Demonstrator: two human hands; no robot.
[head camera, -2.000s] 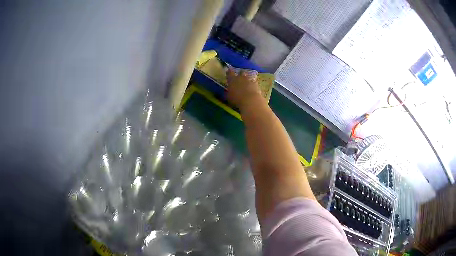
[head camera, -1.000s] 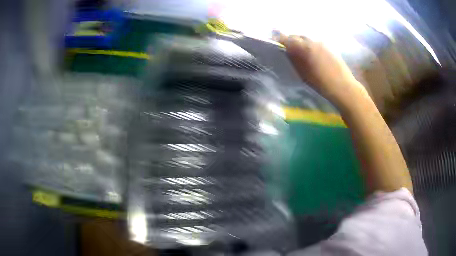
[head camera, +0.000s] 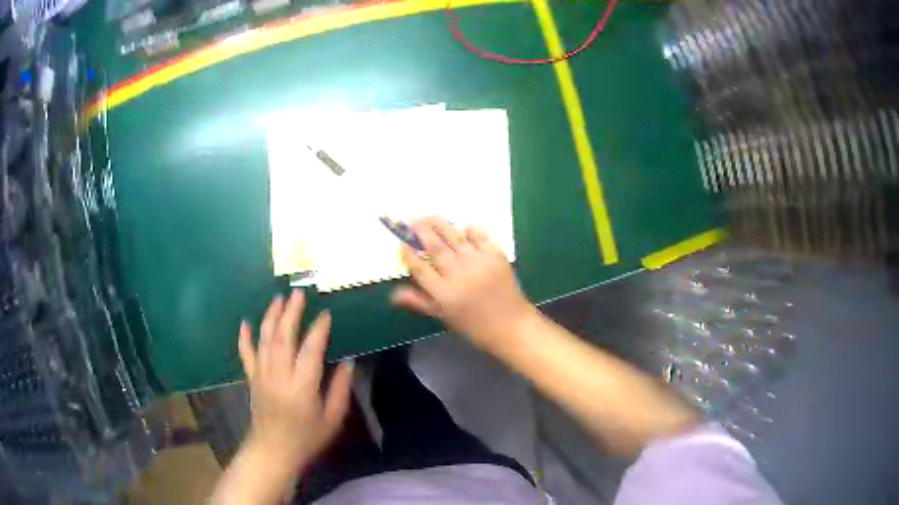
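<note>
White sheets (head camera: 449, 158), overexposed so no print can be read, lie on the green bench mat (head camera: 197, 237) in front of me. On them is a slim dark piece (head camera: 327, 161) and, lower right, a dark-blue pen end (head camera: 401, 233); glare hides whether they are one pen. My right hand (head camera: 463, 276) lies over the lower right of the sheets, its fingertips at the pen end. Whether they grip it cannot be told. My left hand (head camera: 288, 380) is empty with fingers spread, just below the sheets' lower left, at the bench's front edge.
Clear plastic tray stacks (head camera: 54, 247) stand along the left. More clear ribbed stacks (head camera: 808, 148) stand at the right. A shiny clear round-pocket tray (head camera: 725, 345) is at the lower right. Yellow tape (head camera: 582, 158) crosses the mat. Brown cardboard (head camera: 182, 473) shows at the lower left.
The view has swung from the trays and reaching arm to the green mat with the white sheets. Both hands now show, the right at the pen end.
</note>
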